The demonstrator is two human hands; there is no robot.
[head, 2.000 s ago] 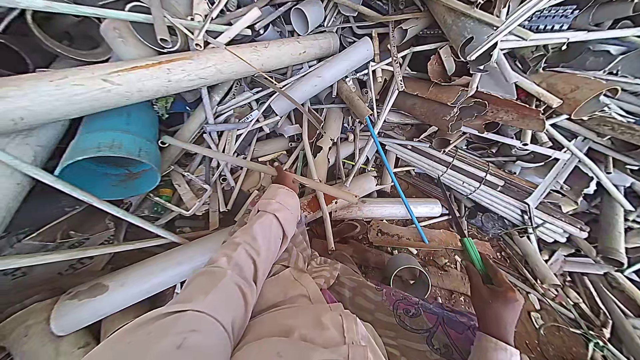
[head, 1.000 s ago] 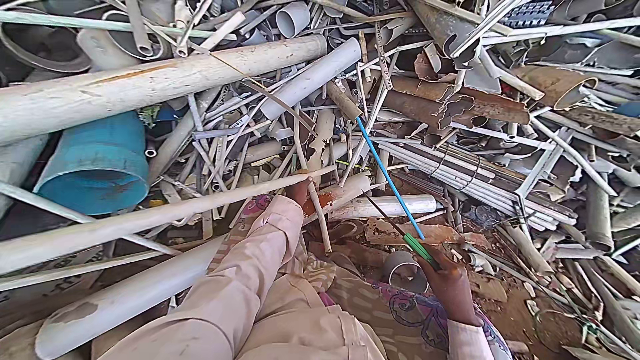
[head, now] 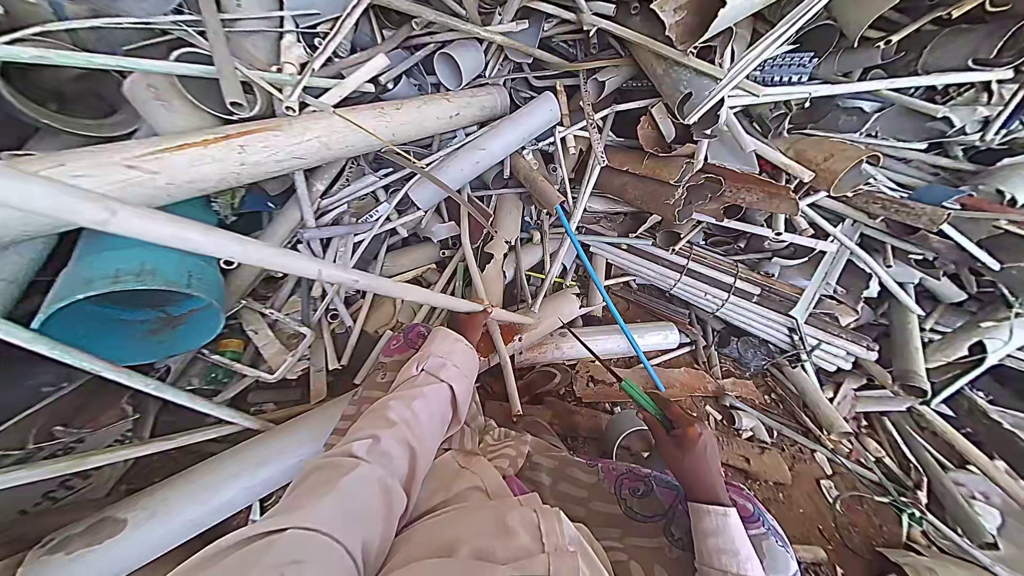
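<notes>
My left hand (head: 470, 320) is closed around a long whitish plastic pipe (head: 264, 252), near its right end; the pipe slants up to the left edge of the view. In my right hand (head: 680, 440) is the green handle of a thin, dark-bladed tool (head: 640, 398), probably a knife, whose blade points up and left toward the pipe's end. A thin blue rod (head: 604, 292) runs from a brown pipe piece (head: 536, 181) down to near my right hand; whether the hand touches it cannot be told. Behind the blade lies a short silvery-white pipe (head: 596, 344).
Scrap pipes lie piled all round. A wide blue pipe (head: 136, 288) is at the left, with a thick white pipe (head: 264, 152) above it. Another large pipe (head: 200, 488) lies by my left arm. A tied bundle of thin white pipes (head: 720, 300) is at the right.
The long pipe in my left hand now extends across to the left edge, where a shorter length showed two seconds ago. My right hand has moved left with the green-handled tool, toward the pipe.
</notes>
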